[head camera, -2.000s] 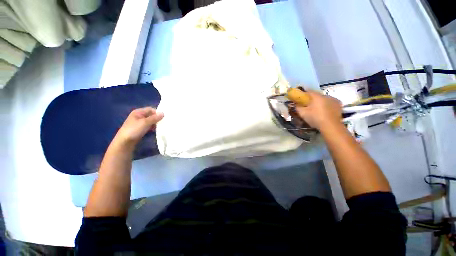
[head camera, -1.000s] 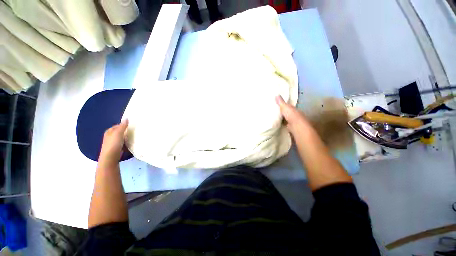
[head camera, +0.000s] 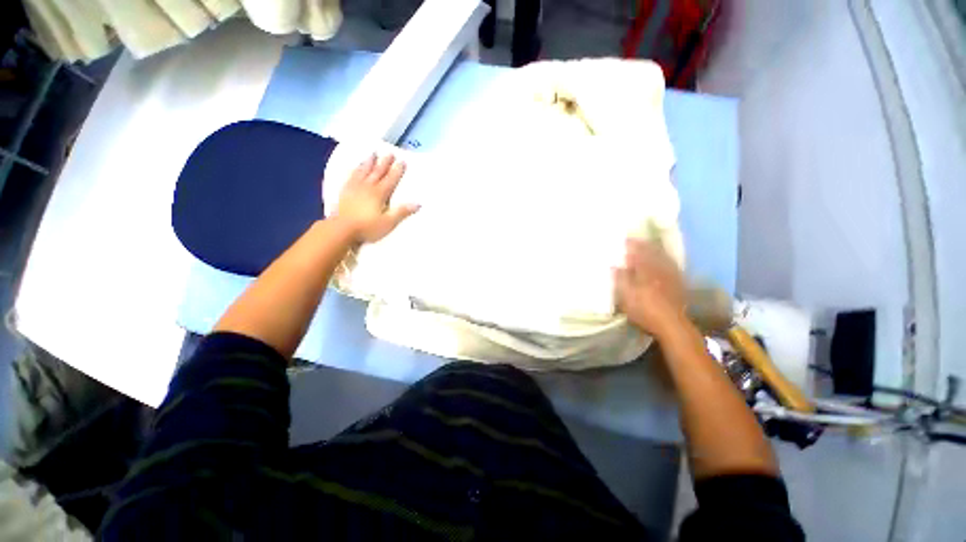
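Note:
The cream jacket (head camera: 508, 212) lies over the dark navy padded board (head camera: 254, 196), whose rounded left end is bare. My left hand (head camera: 373, 201) lies on the jacket's left part with its fingers apart. My right hand (head camera: 648, 284) is blurred at the jacket's right edge; whether its fingers grip the cloth cannot be told. The iron (head camera: 768, 371) with its yellow-tan handle is at the right, off the jacket, partly hidden by my right forearm.
The light blue table (head camera: 708, 191) lies under the board. A white support arm (head camera: 413, 69) rises at its far side. A white side table (head camera: 117, 233) is at left. Cream garments (head camera: 159, 21) hang at top left. Cables (head camera: 911, 413) run right of the iron.
My right hand has left the iron, which now sits at the right. My left hand has moved from the jacket's left edge onto its top. The jacket's near edge is folded differently.

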